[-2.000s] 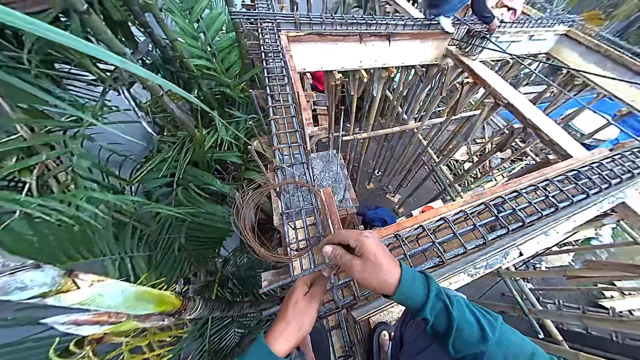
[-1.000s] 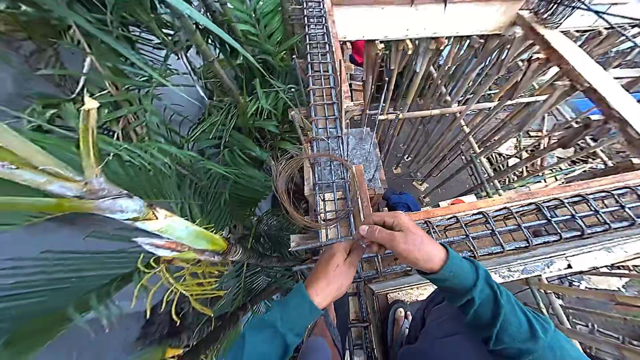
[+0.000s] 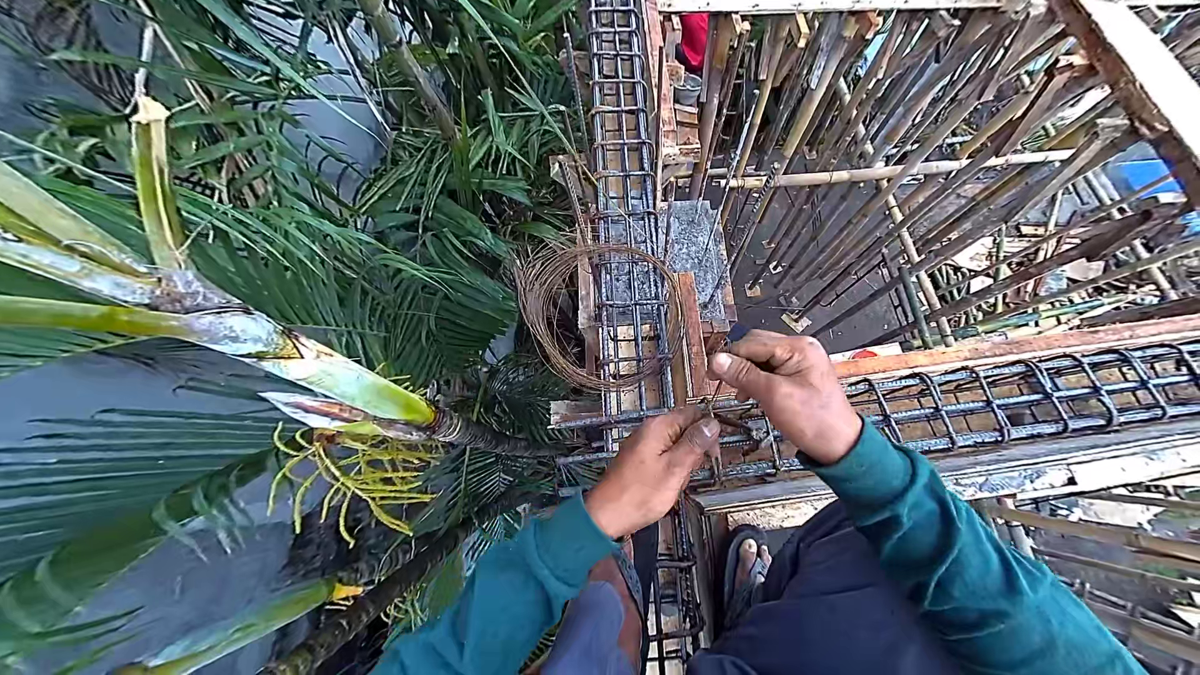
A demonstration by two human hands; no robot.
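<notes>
A thin wire [image 3: 712,394] runs between my two hands, above the joint of the steel rebar cages. My left hand [image 3: 656,464] pinches its lower part between thumb and fingers. Higher and to the right, my right hand [image 3: 786,386] has thumb and forefinger closed on the upper part. A loose coil of rusty tie wire [image 3: 553,319] lies over the far rebar cage [image 3: 626,178], just beyond my left hand. Another rebar cage [image 3: 1012,398] runs off to the right inside wooden formwork. A short wooden board [image 3: 692,328] stands beside the coil.
Palm fronds [image 3: 281,234] and a palm stem [image 3: 319,375] fill the left side. Bamboo poles [image 3: 900,169] stand below at the upper right, over a drop. My sandalled foot [image 3: 745,567] rests beside the near rebar. A concrete block-like surface [image 3: 696,253] lies beyond the board.
The view has shifted, with the coil and rebar now farther right than two seconds ago. My hands stay close together over the joint; my right hand has lifted slightly away from my left.
</notes>
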